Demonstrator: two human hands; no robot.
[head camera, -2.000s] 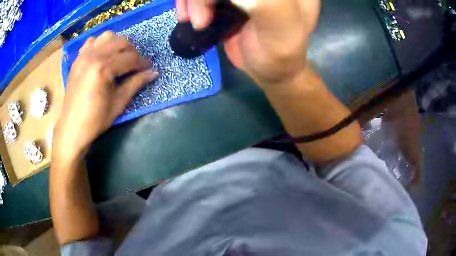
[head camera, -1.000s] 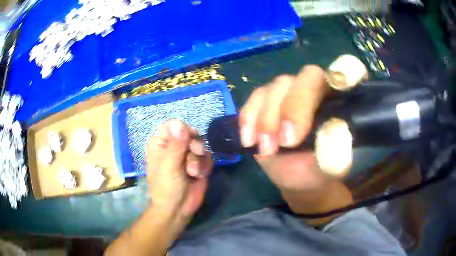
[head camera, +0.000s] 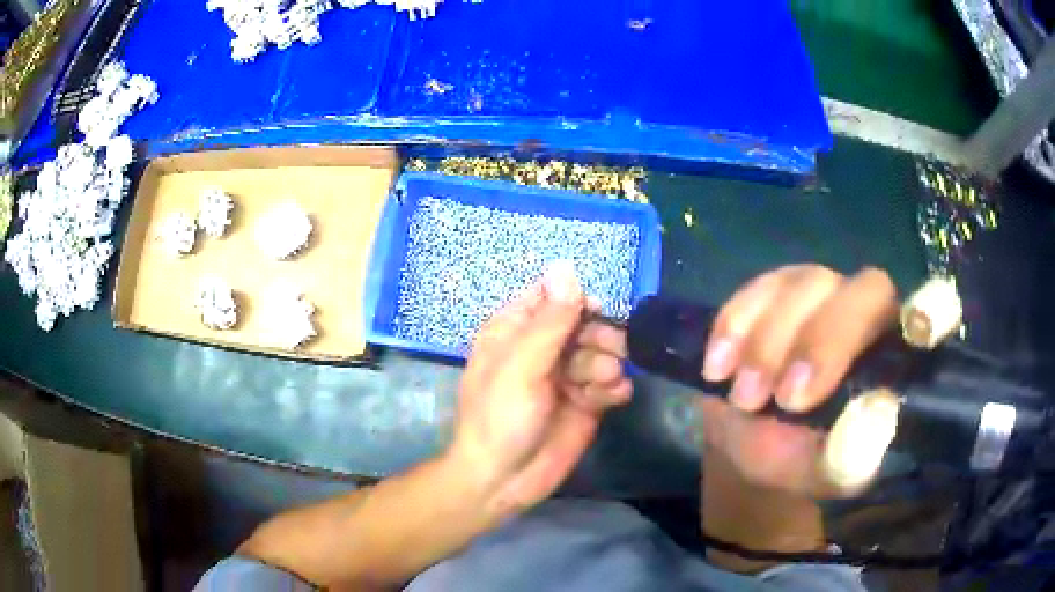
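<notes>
My right hand is wrapped around a thick black electric screwdriver with a pale label and two cream bulges beside the hand. Its nose points left. My left hand is at the nose, over the front right of the blue screw tray, with thumb and fingers pinched together. A thin dark tip shows between the fingers and the nose. Whether the fingers also hold a screw is too small to tell. The tray holds a mass of tiny silver screws.
A cardboard tray with several white parts stands left of the screw tray. Brass pieces lie behind it. A large blue sheet with a raised edge, heaped white housings and small metal pieces surround them.
Both hands were apart two seconds ago, the left in the screw tray. They came together at the screwdriver's nose and remain so. The view has shifted, so trays and hands appear further right than one second ago.
</notes>
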